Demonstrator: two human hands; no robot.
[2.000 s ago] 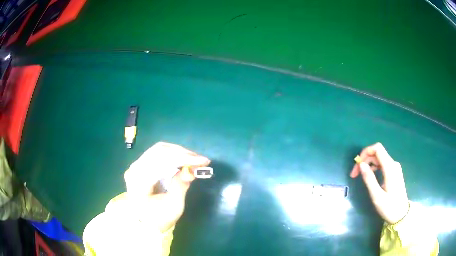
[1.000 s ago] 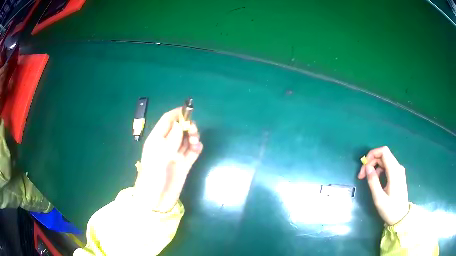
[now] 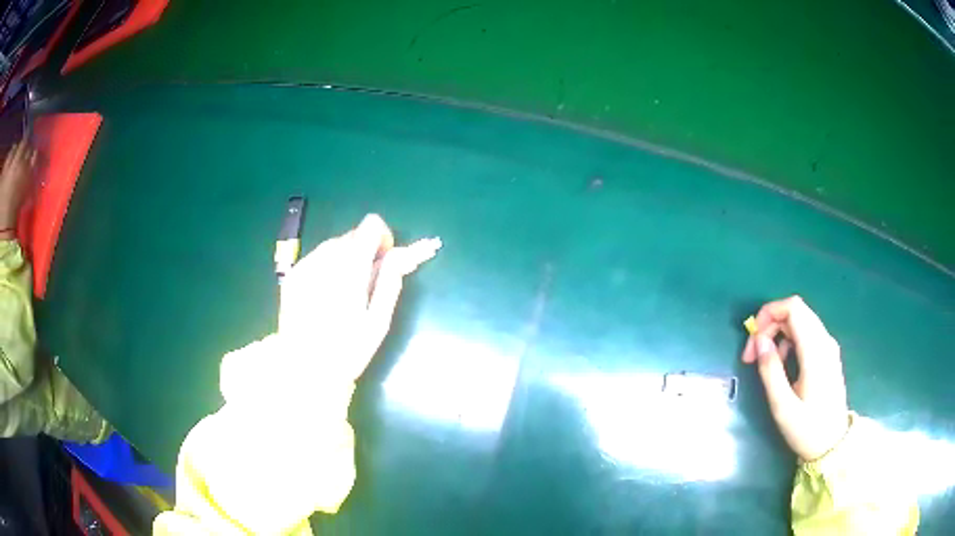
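Note:
My left hand is over the bench left of centre, washed out by glare, with a pale narrow shape at its fingertips. I cannot tell whether that is a finger or the stick. A dark stick with a yellow band lies just beyond this hand, its metal end partly hidden by it. My right hand is at the right, with a small piece of yellow tape pinched between thumb and forefinger. A small grey rectangular stick or housing lies left of my right hand, at the edge of a lamp reflection.
The shiny green bench has a dark curved seam across it. An orange-red tray is at the left edge, another at the upper left. Another person's hand and yellow sleeve are at the far left.
My left hand has moved up and turned; the metal-ended stick seen in it earlier is no longer clearly visible. Another person's hand has appeared at the left. My right hand has barely moved.

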